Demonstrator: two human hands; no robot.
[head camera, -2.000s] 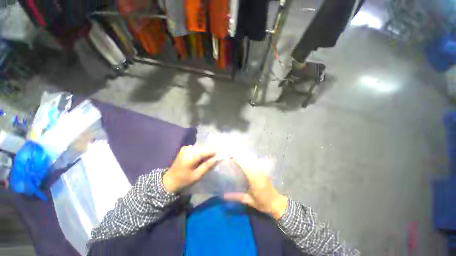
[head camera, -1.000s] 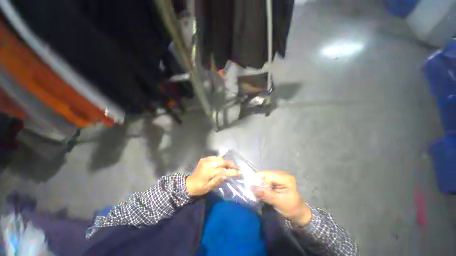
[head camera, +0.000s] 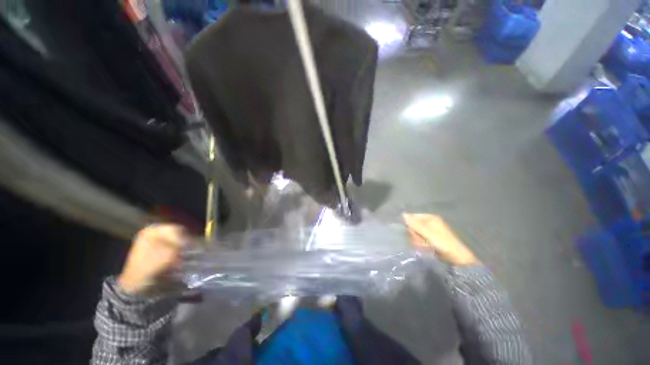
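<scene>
A clear polybag (head camera: 306, 267) is stretched between my two hands, low in front of me. Its film is shiny, crinkled and somewhat blurred. My left hand (head camera: 155, 253) grips its left end and is blurred. My right hand (head camera: 436, 239) grips its right end. A dark jacket (head camera: 264, 85) hangs just beyond the bag, with a thin pale metal bar (head camera: 317, 100) crossing in front of it. The bag's far edge lies over the view of the jacket's lower end; whether they touch I cannot tell.
Dark garments (head camera: 85, 121) hang close at the left, with a metal rail post (head camera: 211, 189) beside them. Blue crates (head camera: 606, 142) stand at the right. A pale pillar (head camera: 574, 46) and a blue container (head camera: 504, 32) are at the back right on the grey floor.
My hands have moved wide apart, spreading the bag that was bunched between them. The view has shifted to the dark jacket, now nearer; the purple-covered table has left the picture.
</scene>
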